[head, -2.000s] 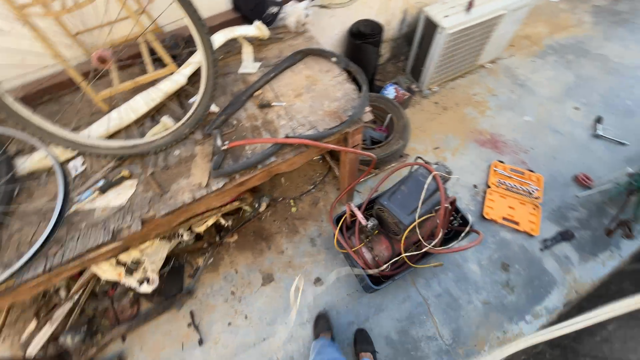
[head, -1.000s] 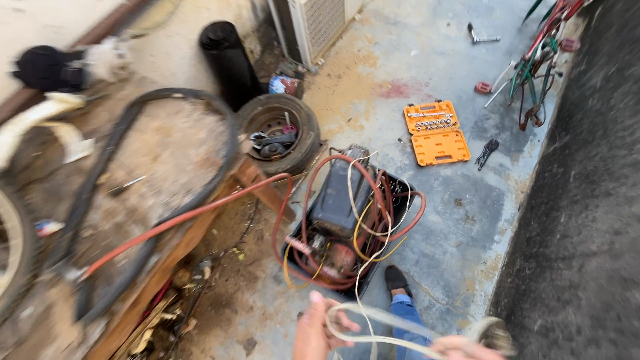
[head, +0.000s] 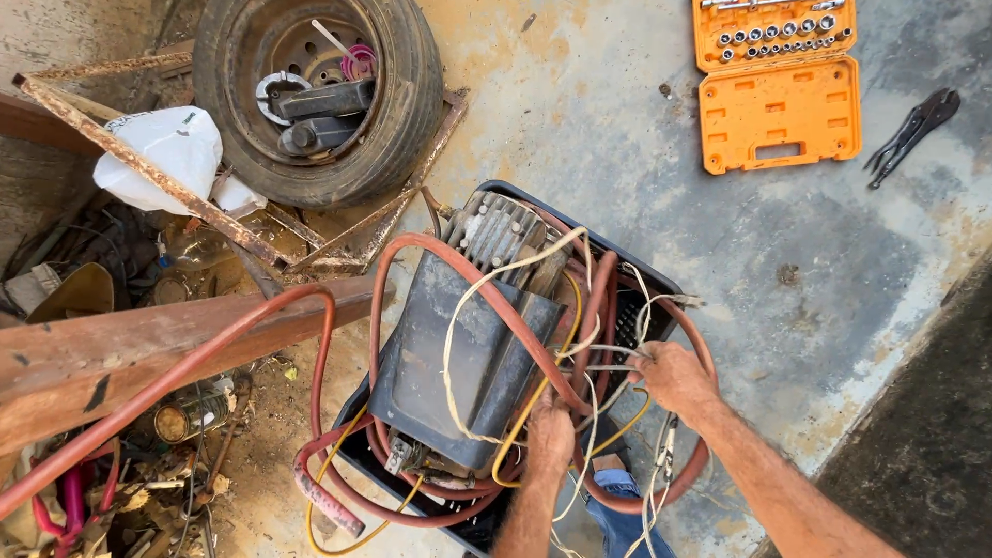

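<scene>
A compressor with a dark cover (head: 457, 356) and a finned metal cylinder head (head: 500, 232) lies in a black plastic crate (head: 360, 453). Loops of red hose (head: 496, 298), a yellow tube (head: 570, 325) and a whitish cord (head: 449, 356) run over and around it. My right hand (head: 674, 376) is closed on grey-white electrical cables (head: 608, 358) at the crate's right side. My left hand (head: 552, 434) reaches in among the hose and wires beside the cover; its fingertips are partly hidden, so its grip cannot be told.
An open orange socket set case (head: 779, 116) and locking pliers (head: 914, 136) lie on the concrete floor at upper right. A wheel with a tyre (head: 411, 93) holding tools stands upper left, by a rusty metal frame (head: 155, 174). A wooden beam (head: 155, 341) juts in from the left; a dark wall is lower right.
The view is now much closer over the crate. My hands, lower in the frame and holding a pale cable a second ago, are now at the hose and wires on the compressor.
</scene>
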